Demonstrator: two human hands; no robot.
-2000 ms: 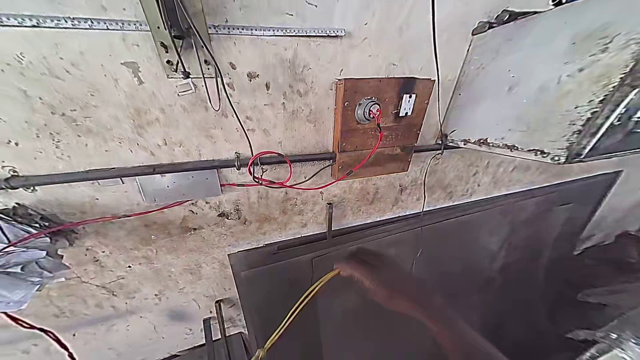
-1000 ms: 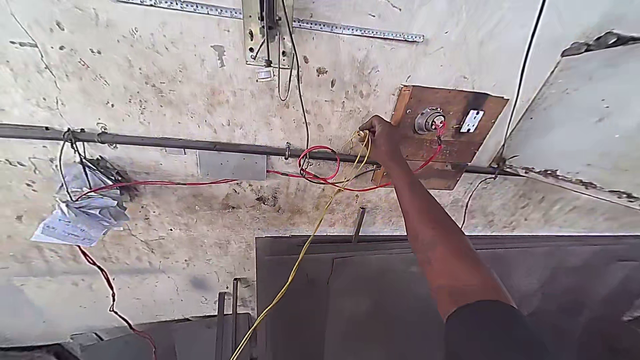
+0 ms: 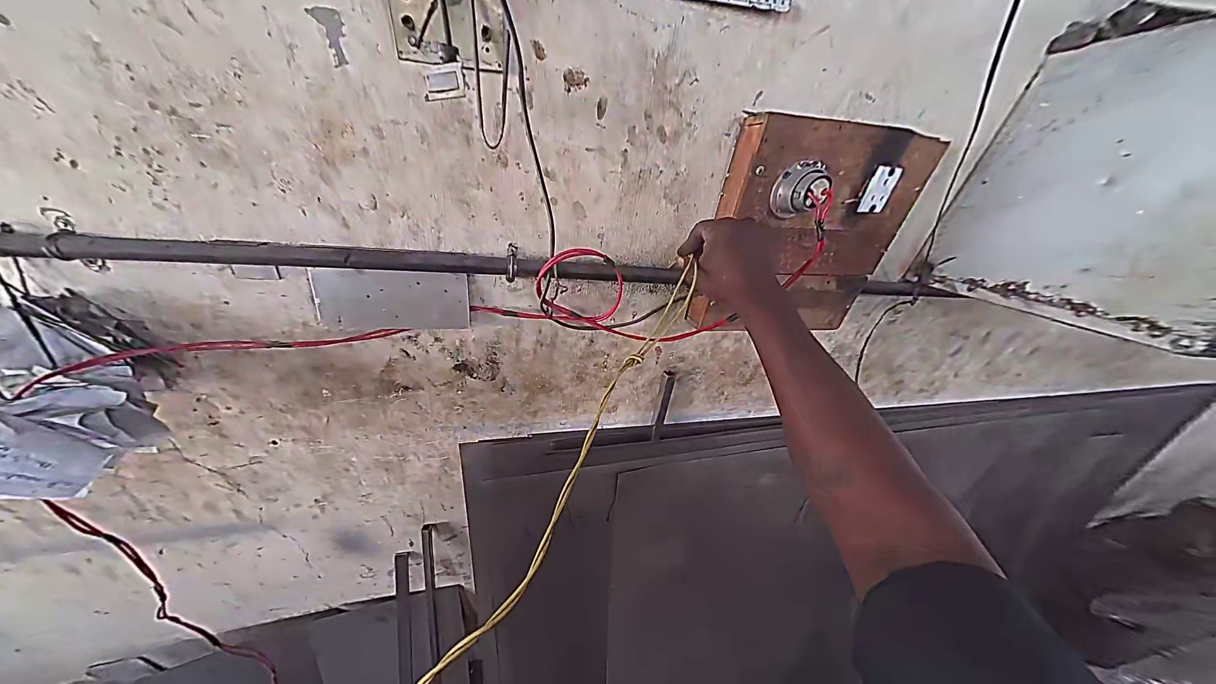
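Observation:
My right hand (image 3: pixel 730 258) is closed around the upper end of a yellow twisted wire (image 3: pixel 581 454), in front of the lower left edge of a wooden board box (image 3: pixel 845 171) on the wall. The wire hangs from my fingers, with a knot a little below them, and runs down to the lower left. On the box are a round metal socket (image 3: pixel 801 189), with red wires in it, and a white outlet (image 3: pixel 880 189). The red wire (image 3: pixel 581 253) makes a loop left of my hand, by the dark pipe. My left hand is out of view.
A dark metal pipe (image 3: pixel 380 257) crosses the wall above a grey flat plate (image 3: pixel 389 299). Crumpled papers (image 3: pixel 71 427) hang at the left. Large dark sheets (image 3: pixel 703 560) lean against the wall below. A pale metal cabinet (image 3: pixel 1121 180) juts out at the right.
My right hand has moved up from in front of the dark sheets to the pipe and the wooden box, still holding the yellow wire. The view has shifted.

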